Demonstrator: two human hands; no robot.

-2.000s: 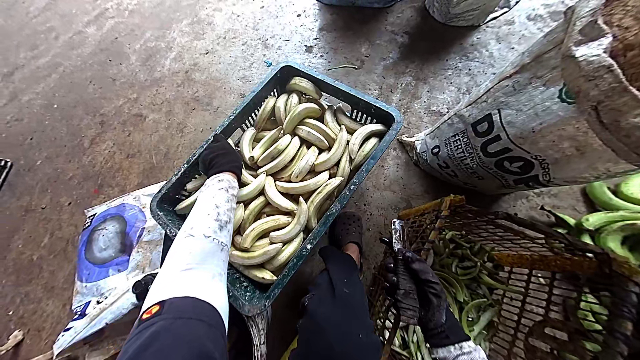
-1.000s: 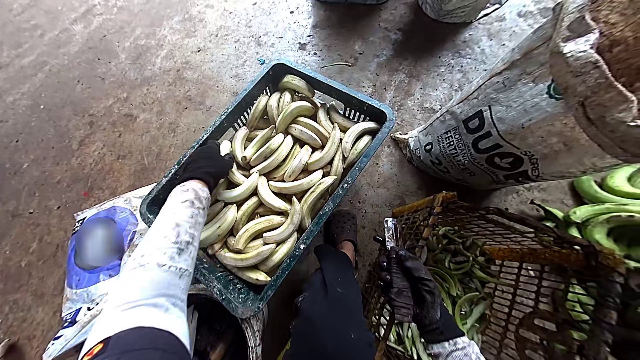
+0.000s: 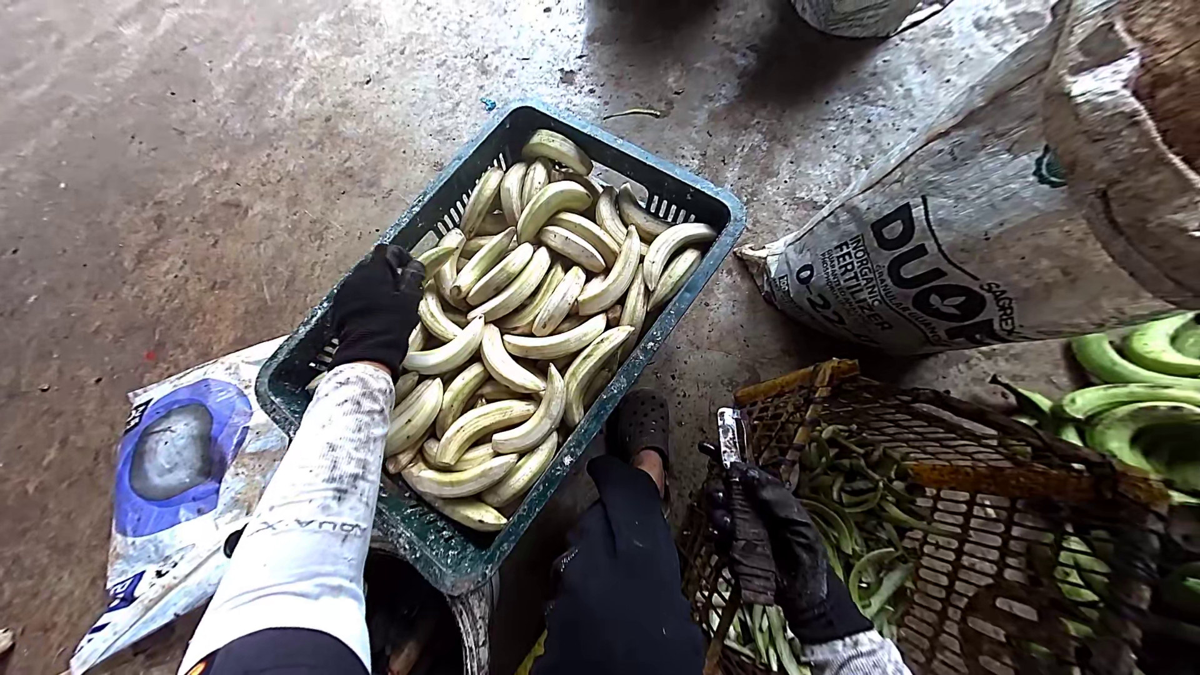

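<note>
Peeled green bananas (image 3: 525, 328) fill much of a dark green plastic crate (image 3: 698, 192) that sits tilted across the view. My left hand (image 3: 377, 305), in a black glove, rests over the crate's left side, its fingertips at the bananas along that edge; whether it grips one is hidden. Low on the right, my right hand (image 3: 778, 544), also gloved in black, is closed around the handle of a peeling tool (image 3: 731, 436) whose metal end points up. It is above the near side of a yellow mesh crate (image 3: 797, 380) holding green peels (image 3: 872, 553).
A printed fertilizer sack (image 3: 844, 253) stands at the right. Unpeeled green bananas (image 3: 1144, 403) lie beyond the mesh crate. A plastic sack (image 3: 178, 478) lies at the left, and a black container (image 3: 469, 619) is under the crate's near end. My foot in a clog (image 3: 642, 422) is between the crates.
My left hand has stayed at the crate's left side, with slight shifts along it. The right hand still holds the tool in much the same place.
</note>
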